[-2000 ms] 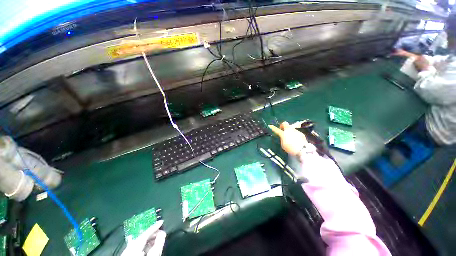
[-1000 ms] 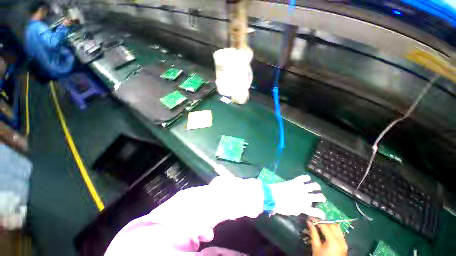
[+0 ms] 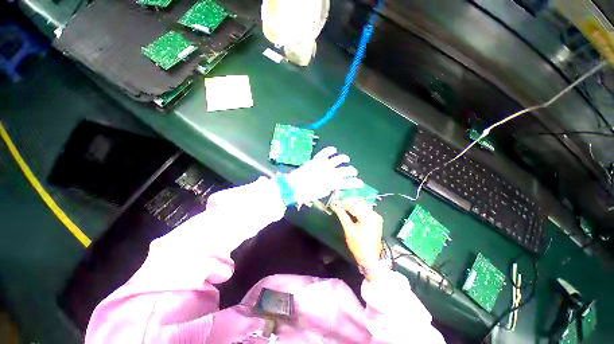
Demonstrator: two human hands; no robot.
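My left hand (image 3: pixel 322 177), in a white glove with a blue wrist strap, lies with fingers spread over the left part of a green circuit board (image 3: pixel 357 193) near the bench's front edge. My bare right hand (image 3: pixel 360 228) is at the same board's near edge, fingertips together there. What the right fingertips hold is too blurred to tell. A thin white cable (image 3: pixel 398 196) ends at the board's right side. Another circuit board (image 3: pixel 293 144) lies just beyond my left hand. Two more boards, one (image 3: pixel 423 234) and another (image 3: pixel 484 281), lie to the right.
A black keyboard (image 3: pixel 471 188) lies behind the boards. A pale yellow card (image 3: pixel 229 93) and a black mat (image 3: pixel 118 50) with boards are at the left. A blue coiled cord (image 3: pixel 351 70) hangs beside a white-wrapped bundle (image 3: pixel 294 27). Slim pale sticks (image 3: pixel 515 295) lie at the right. A black tote (image 3: pixel 168 208) stands below the edge.
The view has swung down and closer to the bench. My left hand, spread and extended before, now rests at the board, and my right hand remains beside it, now more fully in view.
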